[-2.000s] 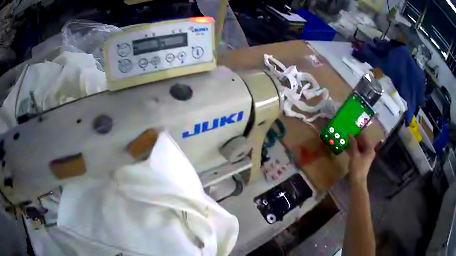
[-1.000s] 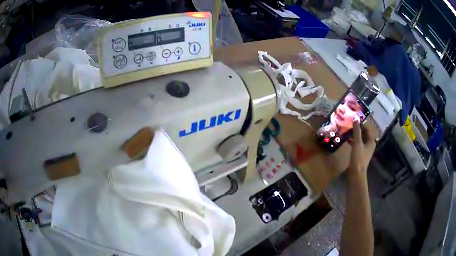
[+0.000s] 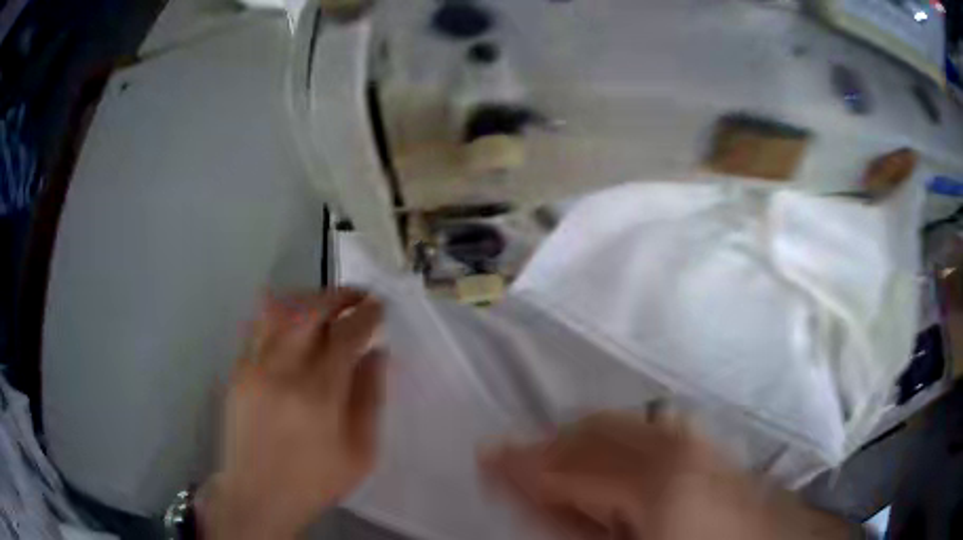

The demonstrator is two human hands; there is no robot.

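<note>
A white garment (image 3: 697, 285) lies bunched under and to the right of the sewing machine head (image 3: 634, 84), with part of it spread toward me below the needle area. My left hand (image 3: 306, 390) is on the left edge of the cloth, fingers bent, near the presser area; it is blurred and its grip cannot be made out. My right hand (image 3: 623, 480) is over the lower part of the cloth, strongly blurred; its grip is unclear. The needle and presser foot cannot be made out clearly.
The pale table (image 3: 169, 264) stretches to the left of the machine. Tan pads (image 3: 757, 147) are on the machine head. A corner of the control panel (image 3: 892, 32) shows at the upper right. White cloth (image 3: 32, 464) shows at the lower left edge.
The view has swung left and down to the needle end. My right hand has left the phone and is over the cloth. My left hand has come into view.
</note>
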